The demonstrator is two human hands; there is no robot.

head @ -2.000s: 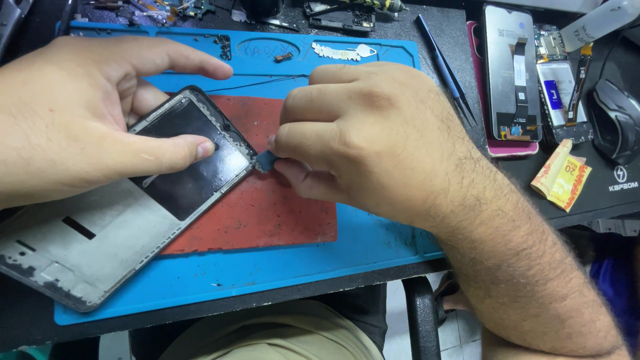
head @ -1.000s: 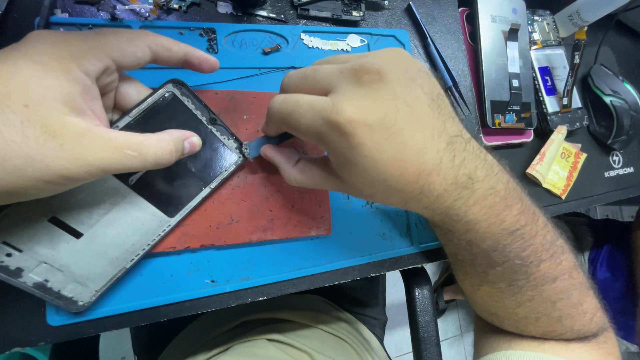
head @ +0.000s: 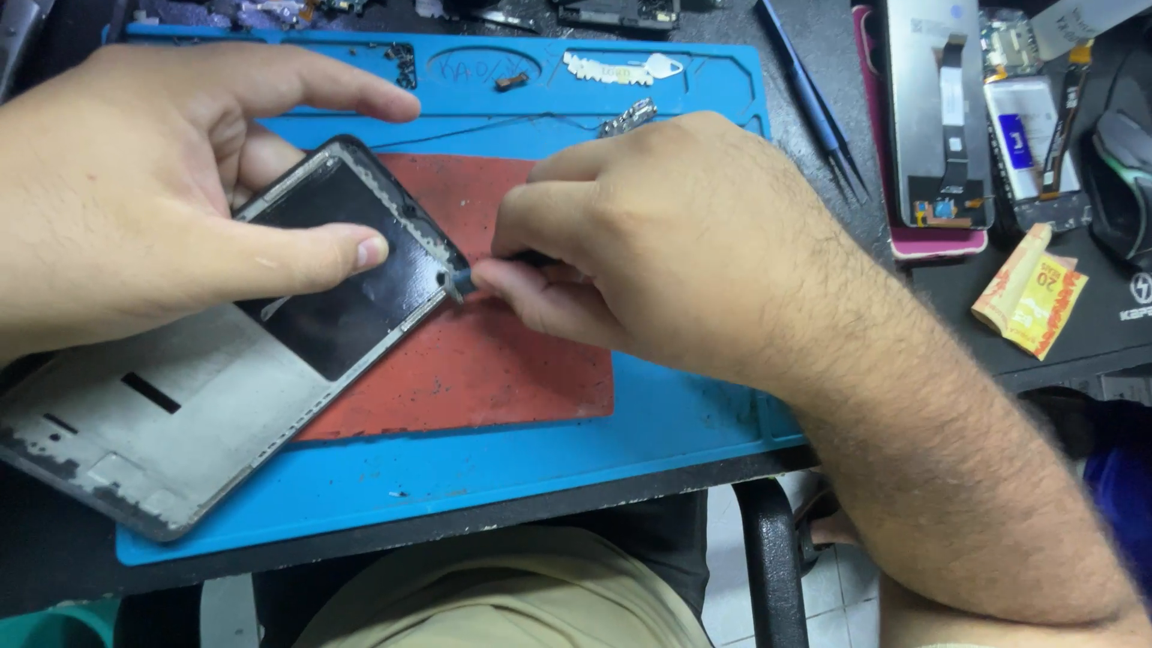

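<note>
My left hand (head: 207, 180) grips a smartphone mid-frame (head: 207, 387) along its upper part, thumb flat on the black film. The frame is tilted over a red pad (head: 504, 360) that lies on a blue silicone repair mat (head: 576, 450). Between the thumb and fingers of my right hand (head: 666, 243) is a small blue tool (head: 462, 281); its tip touches the frame's right corner. Most of the tool is hidden by my fingers, so its kind cannot be told.
Blue tweezers (head: 814, 103) lie right of the mat. Further right are a phone display assembly (head: 922, 108), a phone battery (head: 1030, 135), a folded banknote (head: 1035, 297) and a computer mouse (head: 1125, 180). A serrated metal piece (head: 612, 70) lies on the mat's top.
Both hands keep hold of the frame and the small tool. The tool's tip stays around the same corner of the frame, with only small shifts.
</note>
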